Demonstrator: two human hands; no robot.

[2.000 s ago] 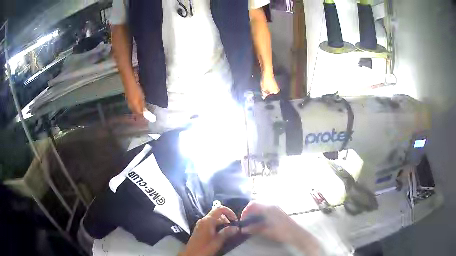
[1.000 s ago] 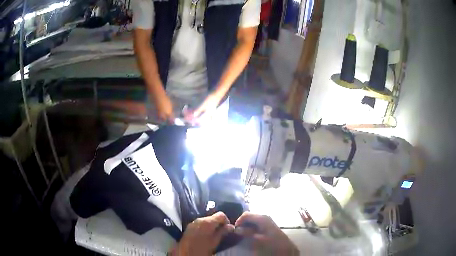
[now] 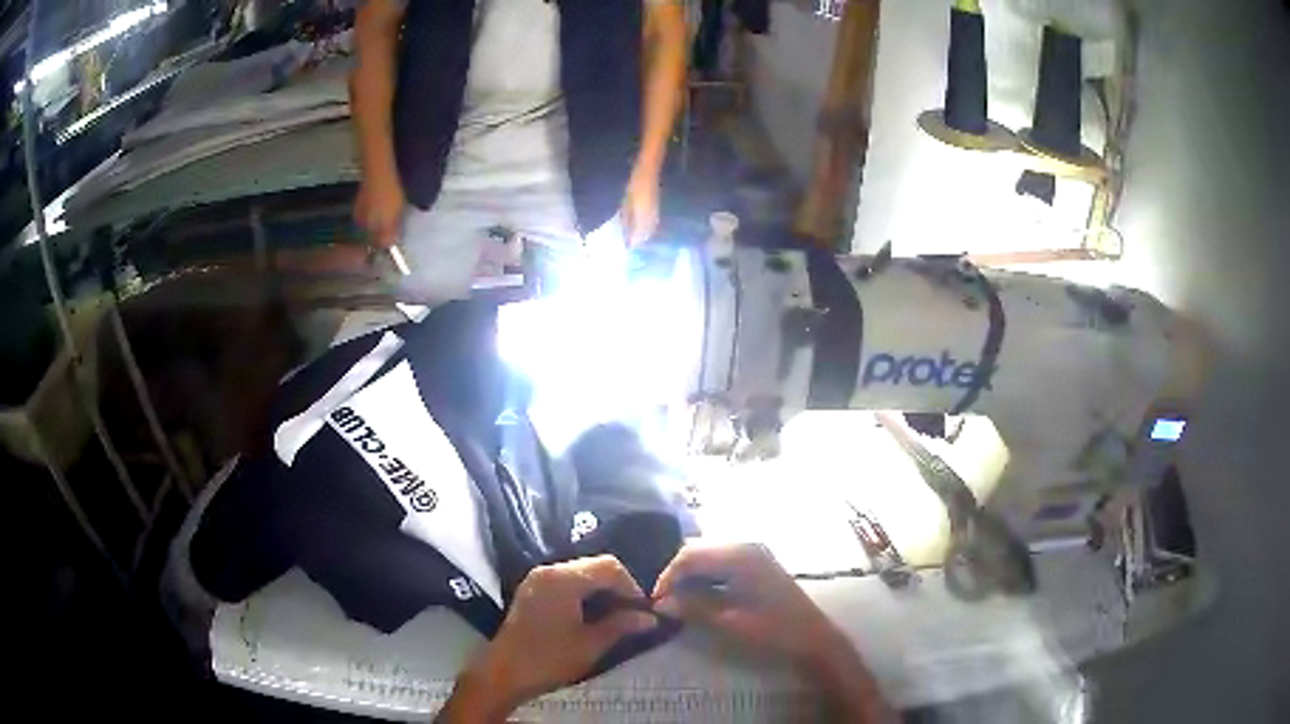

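Note:
A black garment [image 3: 318,516] with a white panel [image 3: 425,474] lettered "@ME·CLUB" lies over the left of the table. My left hand [image 3: 559,622] and my right hand [image 3: 743,601] meet at the table's front and pinch a dark edge [image 3: 630,608] of the garment between the fingertips. A small white print [image 3: 583,525] shows on the cloth just above my left hand. The sewing machine [image 3: 905,340] stands behind my right hand. Its needle area is lost in white lamp glare [image 3: 601,340].
Red snips [image 3: 874,540] and dark scissors [image 3: 983,545] lie right of the needle area. The white table [image 3: 382,679] has ruler marks along its front. A person in a dark vest [image 3: 601,106] stands opposite, holding a small white item. Two dark thread cones [image 3: 966,74] stand behind the machine.
My hands stay together on the dark edge, with the fingers slightly shifted. The person opposite has moved their hands apart from over the cloth. The view has shifted.

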